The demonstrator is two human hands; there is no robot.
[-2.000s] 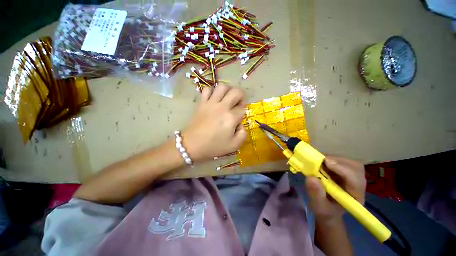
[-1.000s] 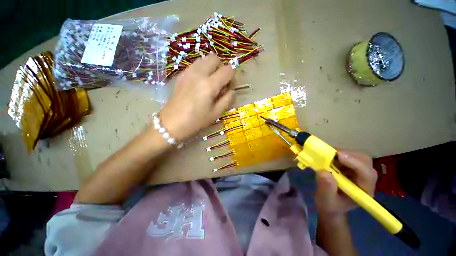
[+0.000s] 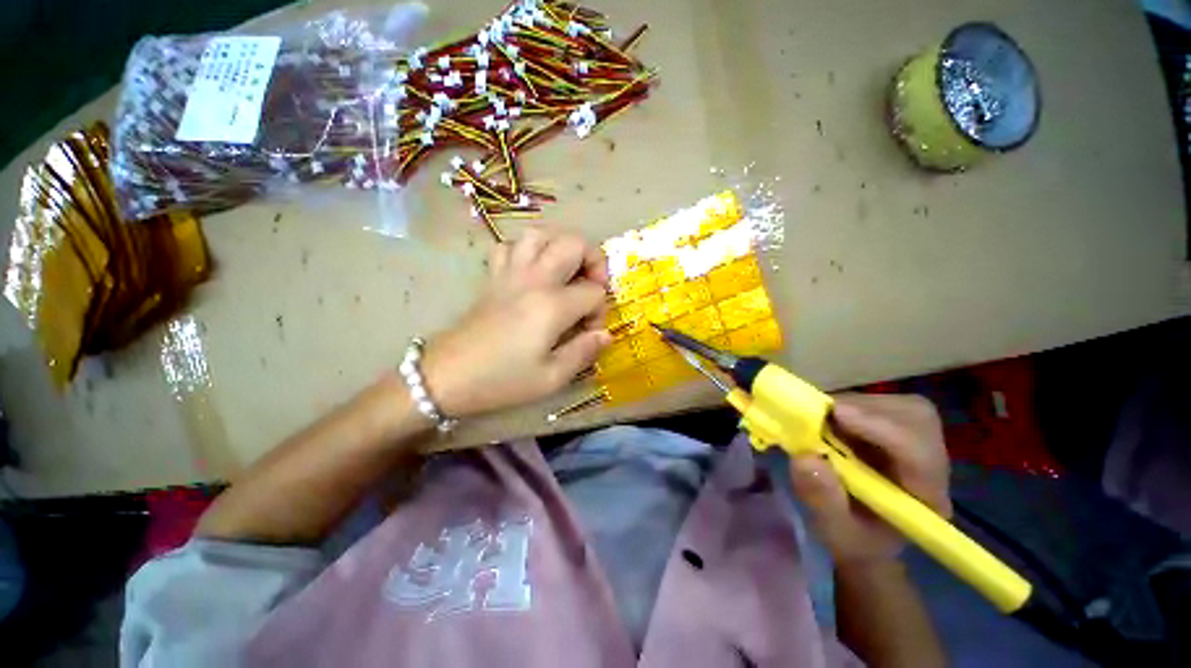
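The amber board panel (image 3: 705,290) lies on the cardboard in front of me, divided into small blocks. My left hand (image 3: 529,326) is at the panel's left edge, fingers bent together; whether a lead is between the fingertips is hidden. My right hand (image 3: 873,472) grips the yellow soldering iron (image 3: 836,450). Its dark tip is at the left part of the panel, close to my left fingertips. A connector lead (image 3: 579,405) sticks out from the panel's lower left edge. Other leads along that edge are hidden by my left hand.
A heap of connector leads (image 3: 523,85) lies at the top centre beside a clear bag of leads (image 3: 307,124). Stacked amber panels (image 3: 111,268) lie at far left. A round tin (image 3: 967,98) with silvery contents stands at upper right. Cardboard (image 3: 901,281) covers the bench.
My left hand has come down from the lead heap to the panel's left edge. The iron tip has moved toward that edge. The whole view has also shifted.
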